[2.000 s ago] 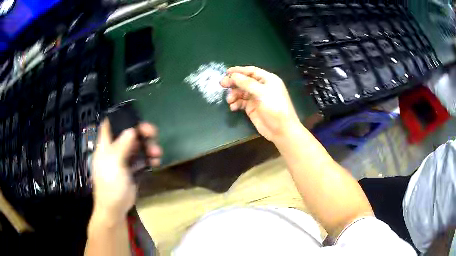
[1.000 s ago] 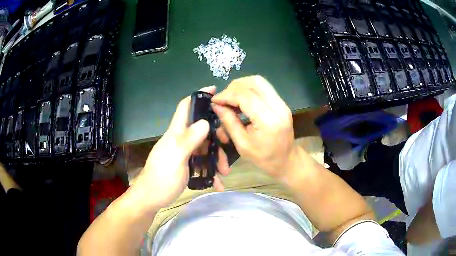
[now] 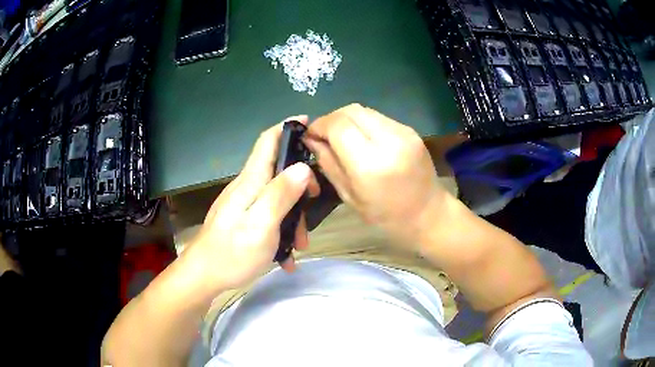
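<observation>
My left hand [image 3: 251, 211] is closed around a black phone housing [image 3: 290, 147], held upright and edge-on above the lap, just in front of the bench edge. The left thumb presses on its face. My right hand [image 3: 381, 161] has its fingertips at the top end of the housing. Whether a small part is between those fingertips cannot be seen. A loose pile of small clear parts [image 3: 307, 61] lies on the green bench top [image 3: 208, 136] beyond the hands.
A black smartphone [image 3: 202, 32] lies left of the pile. Black blister trays with housings stand at left [image 3: 72, 136] and right [image 3: 531, 68]. A blue stool [image 3: 503, 165] is below the bench edge. A person's light sleeve [image 3: 621, 208] shows at right.
Both hands first came together at the housing, the right from the pile and the left from the left tray side. Since then the housing has turned more edge-on.
</observation>
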